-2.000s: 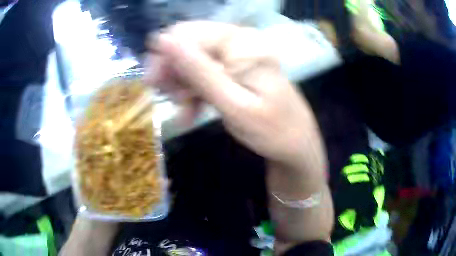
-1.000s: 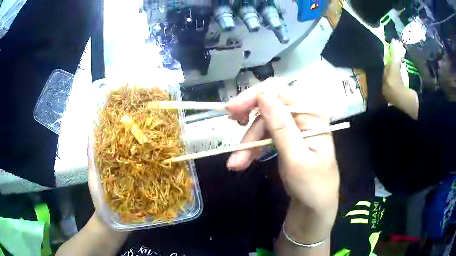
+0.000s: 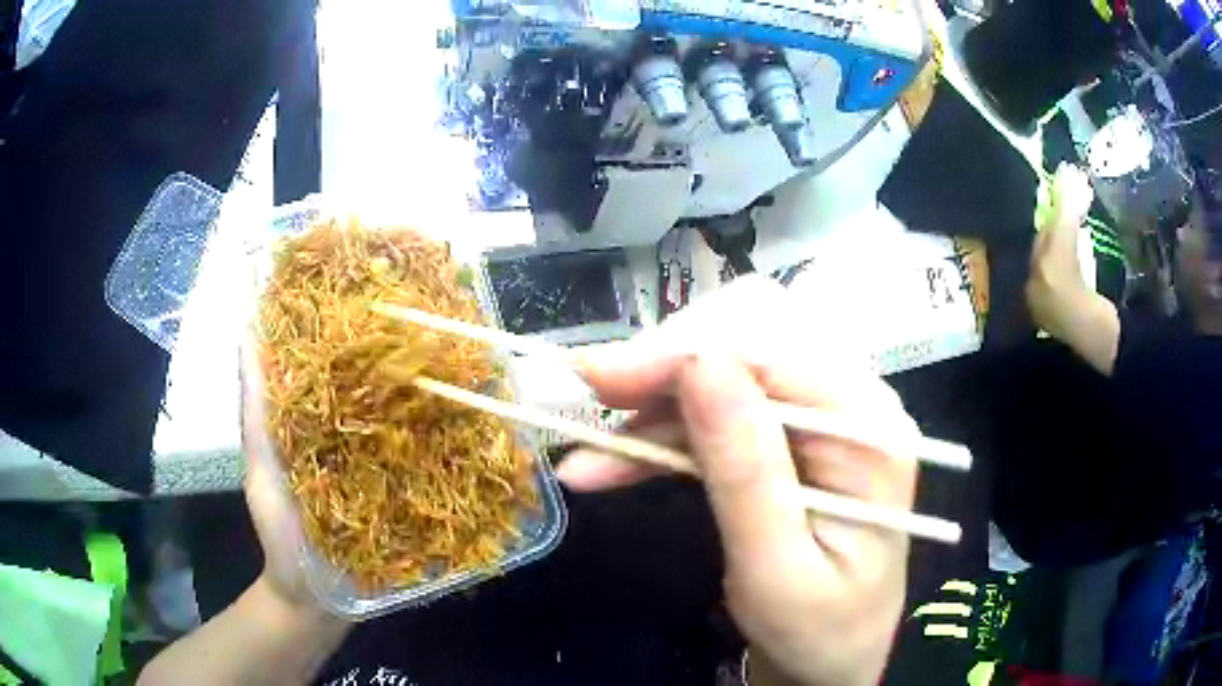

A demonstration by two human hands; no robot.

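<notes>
A clear rectangular takeaway container (image 3: 359,600) full of orange-brown fried noodles (image 3: 402,456) is at the left centre. My left hand (image 3: 279,543) holds it from its left side and below; most of the fingers are hidden by it. My right hand (image 3: 791,496) grips two pale chopsticks (image 3: 563,426) right of the container. Their tips are apart and rest in the upper middle of the noodles.
A white overlock machine (image 3: 831,161) with grey tension knobs (image 3: 724,94) stands behind. A clear lid (image 3: 168,255) lies at the left on dark cloth (image 3: 81,335). Red snips (image 3: 674,284) lie beside a dark recess (image 3: 556,290). Another person's arm (image 3: 1072,302) shows at the right.
The view has steadied and shifted, showing more of the machine. My right hand has moved lower, and the chopsticks now slant down to the right with their tips closer together in the noodles.
</notes>
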